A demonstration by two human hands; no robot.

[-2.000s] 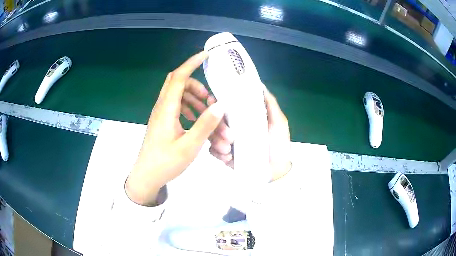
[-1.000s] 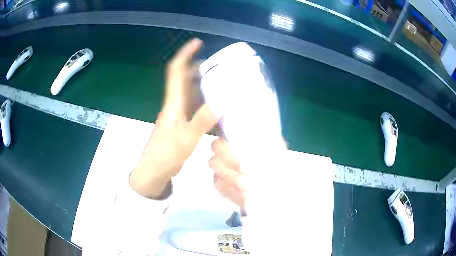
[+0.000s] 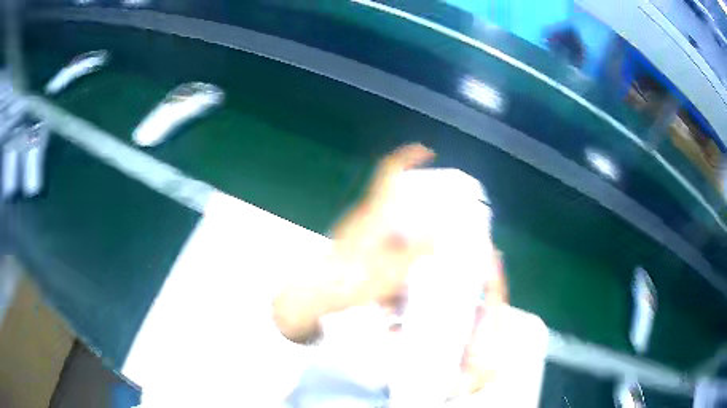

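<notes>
A glossy white hair removal device [image 3: 446, 255] is held upright above the white work sheet [image 3: 215, 311], its wide head up. The view is blurred and overexposed, so its screen and buttons cannot be made out. My left hand [image 3: 363, 251] is at the device's left side, with fingers up by its head. My right hand [image 3: 488, 319] is around the device's lower right side, mostly washed out. A pale bluish shape [image 3: 335, 390] shows on the sheet at the bottom edge; what it is cannot be told.
White devices lie on the green conveyor belt [image 3: 279, 167], at left [image 3: 177, 114] and right [image 3: 642, 311]. More devices [image 3: 33, 159] lie on the bench at far left and lower right. A pale belt rail [image 3: 127, 159] crosses the view. Brown cardboard [image 3: 32, 335] is at lower left.
The view has tilted and turned, so the scene sits lower at right. The held device has turned about its length; its vent grille no longer shows. My left hand has closed in on it.
</notes>
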